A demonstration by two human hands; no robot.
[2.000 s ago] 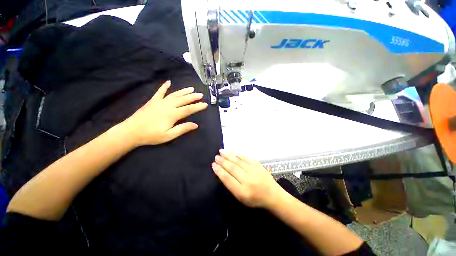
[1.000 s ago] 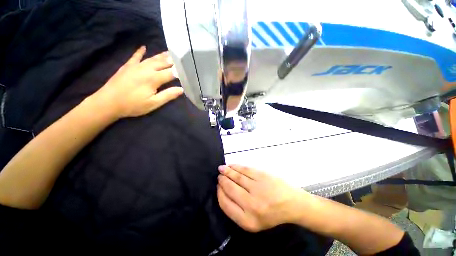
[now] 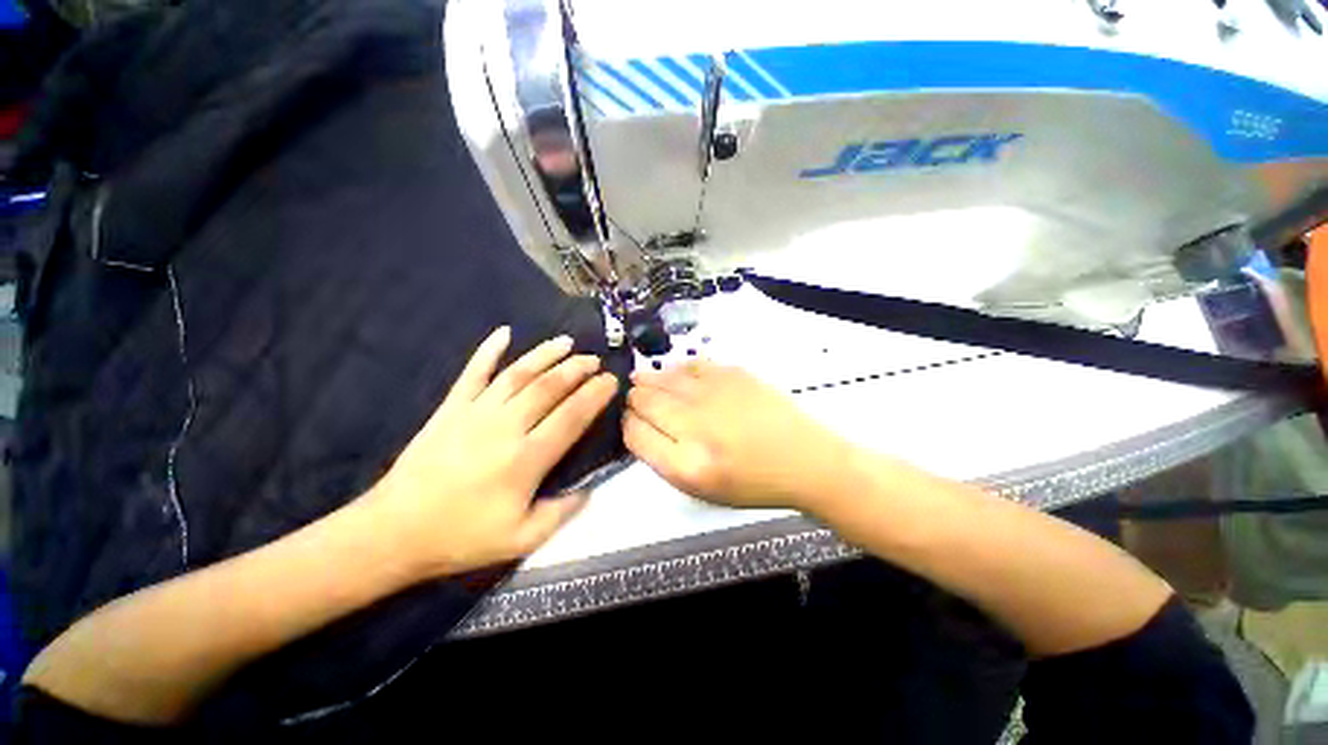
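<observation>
A black garment piece [image 3: 335, 277] with faint diamond stitch lines and pale thread lines covers the left of the table and hangs over its front edge. My left hand [image 3: 503, 459] lies flat on it, fingers spread, left of and below the presser foot [image 3: 618, 323]. My right hand [image 3: 714, 434] has its fingertips together on the cloth's right edge, just below the foot; what lies under them is hidden. Black binding tape [image 3: 961, 323] runs from the right to the foot of the white sewing machine [image 3: 903, 153].
The white table [image 3: 874, 429] has a ruler-marked front edge. An orange disc [image 3: 1318, 299] is cut off at the right rim. Brown cardboard [image 3: 1177, 546] is on the floor at lower right. The machine head fills the upper right.
The cloth has moved up past the foot, baring the table's front edge. My right hand has moved up close to the foot. My left hand has moved down and right. The view has shifted.
</observation>
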